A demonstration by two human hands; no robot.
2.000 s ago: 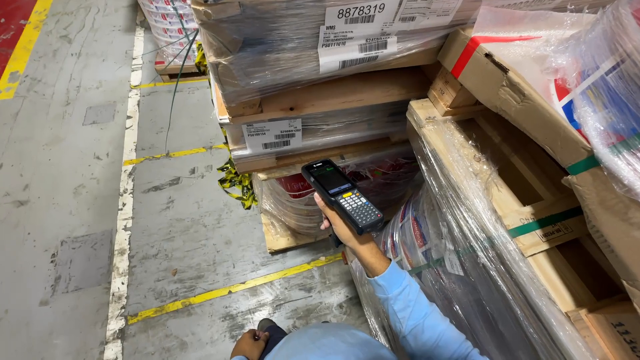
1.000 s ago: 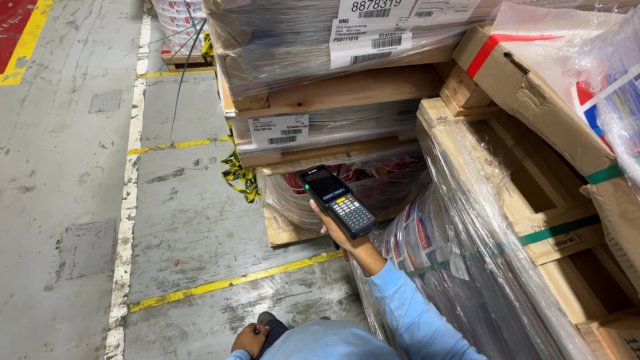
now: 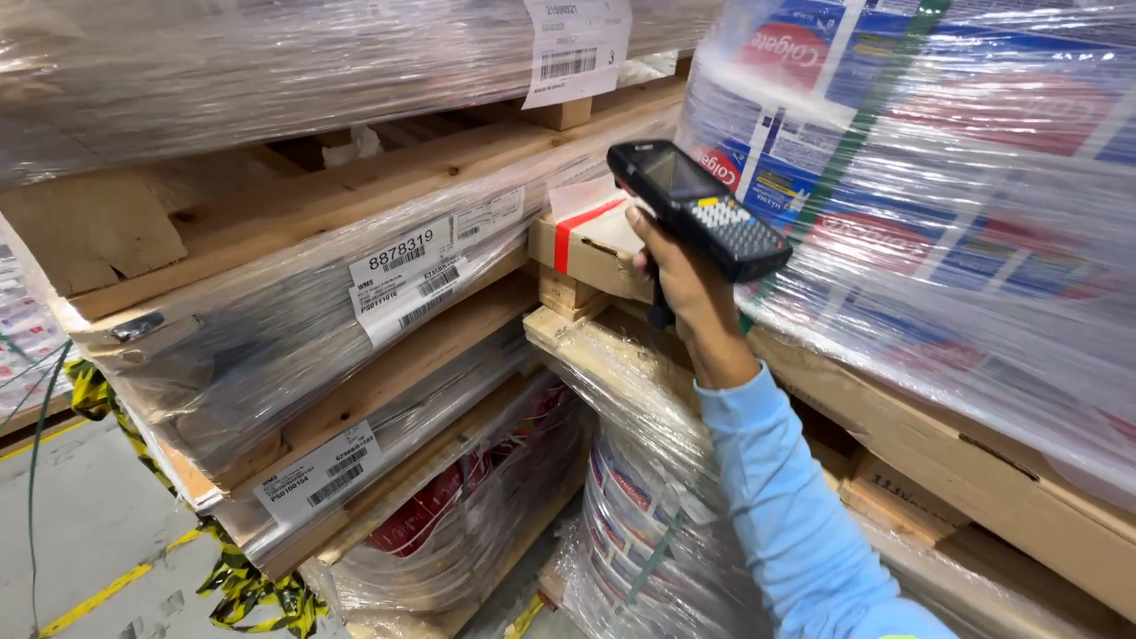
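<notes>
My right hand [image 3: 688, 275] grips the pistol handle of a black handheld barcode scanner [image 3: 701, 209] with a screen and keypad. It is raised in front of a cardboard tray edge [image 3: 595, 244] with red tape. To its left, printed barcode labels [image 3: 408, 275] are stuck on stretch-wrapped pallet loads; a lower label [image 3: 319, 475] and an upper label [image 3: 577, 53] are also visible. Behind and right of the scanner stands a wrapped stack of Colgate packs [image 3: 932, 177] with a green strap. My left hand is out of the frame.
Wooden pallets [image 3: 355, 204] are stacked at the left, their corners jutting out. Wrapped loads [image 3: 639, 532] stand low in the middle. Yellow-black tape [image 3: 257, 586] lies crumpled by the floor [image 3: 80, 524], which has a yellow line. A thin dark green strap hangs at far left.
The view has swung up and to the right, toward the stacked loads. My right hand has raised the scanner, which was lower, over the wrapped loads. My left hand has left the view.
</notes>
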